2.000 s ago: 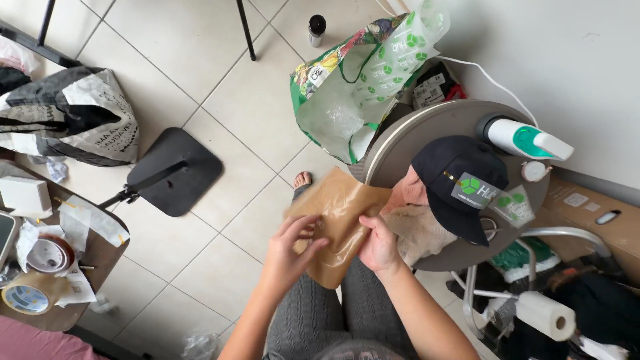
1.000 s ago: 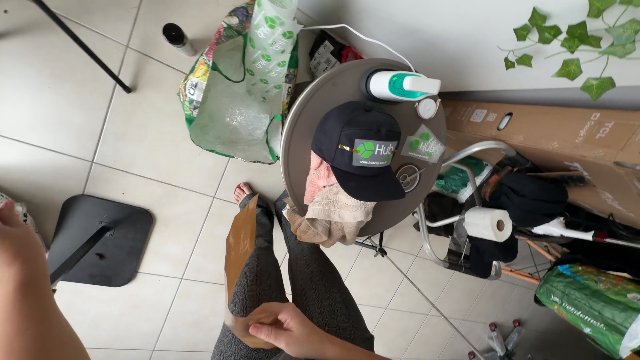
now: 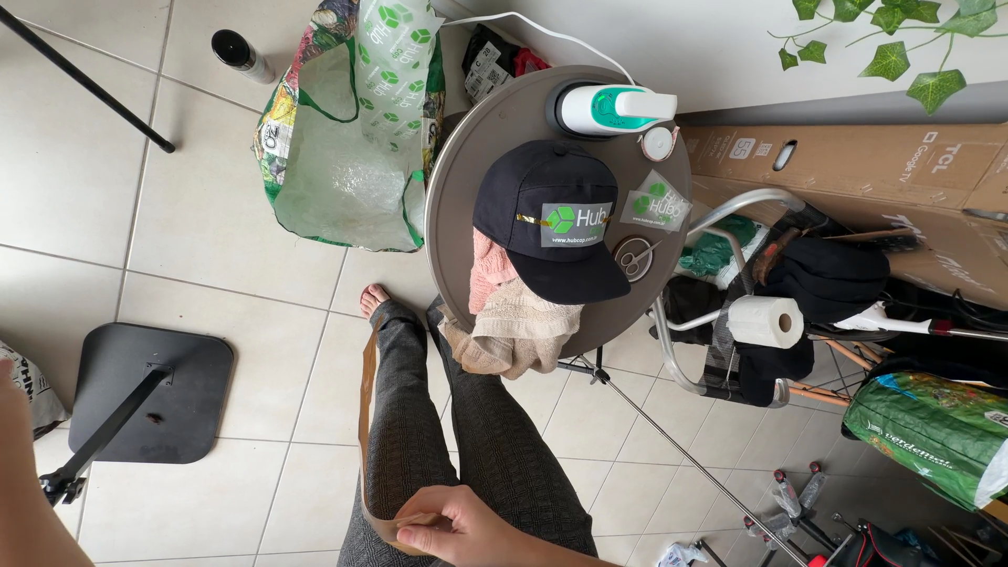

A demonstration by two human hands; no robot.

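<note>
My right hand [image 3: 441, 524] pinches one end of a thin brown sheet [image 3: 367, 409], which hangs edge-on along my left leg. My left arm [image 3: 24, 488] enters at the far left edge; nearly all of that hand is cut off by the frame. Ahead, a dark cap [image 3: 543, 197] with a printed transfer held by strips of gold tape rests on a round grey table [image 3: 465, 150]. Under the cap lie pink and beige towels [image 3: 520, 323]. Beside it are two small printed transfers [image 3: 657, 203], scissors on a round dish [image 3: 634, 258], a tape roll [image 3: 657, 143] and a white-and-teal handheld device [image 3: 614, 109].
A reusable shopping bag [image 3: 339, 173] with plastic wrap stands left of the table. A black stand base [image 3: 150, 394] is on the tiled floor, and a dark bottle [image 3: 240, 55] farther off. At right are a metal-framed chair [image 3: 665, 346], a paper roll [image 3: 765, 321] and a large cardboard box [image 3: 850, 165].
Two seconds ago both hands were on the brown sheet over my lap; now only my right hand holds it, and my left is far to the left. The view has shifted right.
</note>
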